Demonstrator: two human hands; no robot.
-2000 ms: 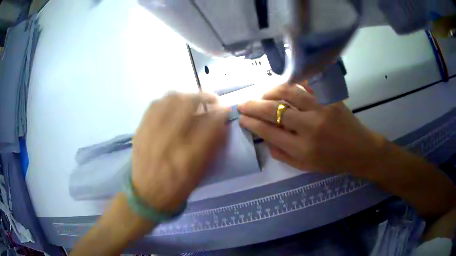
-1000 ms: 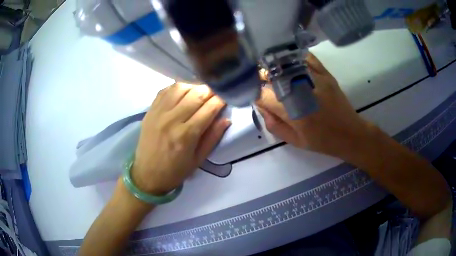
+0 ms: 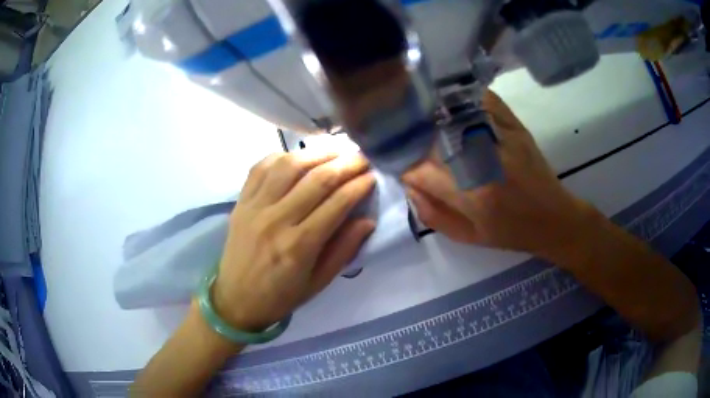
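A grey-blue fabric panel (image 3: pixel 167 264) lies folded on the white table, running from the left to the needle area. My left hand (image 3: pixel 300 225), with a green bangle at the wrist, lies flat on it with fingertips near the needle area. My right hand (image 3: pixel 498 186) is beside the needle area, partly behind the sewing machine head (image 3: pixel 241 58) and a grey attachment (image 3: pixel 472 155); its fingertips are partly hidden, and whether they pinch the cloth does not show clearly. The needle and presser foot are hidden by the head.
A ruler strip (image 3: pixel 436 330) runs along the table's front edge. Flat grey strips (image 3: pixel 19 171) hang at the left table edge. A thin red and blue tool (image 3: pixel 663 92) lies at the right. A grey knob (image 3: pixel 554 47) is on the machine. Cloth pieces show at the bottom right.
The view has shifted since two seconds ago, showing more of the machine head. My left hand has gone from blurred motion to lying flat on the cloth. My right fingers are now partly behind the head.
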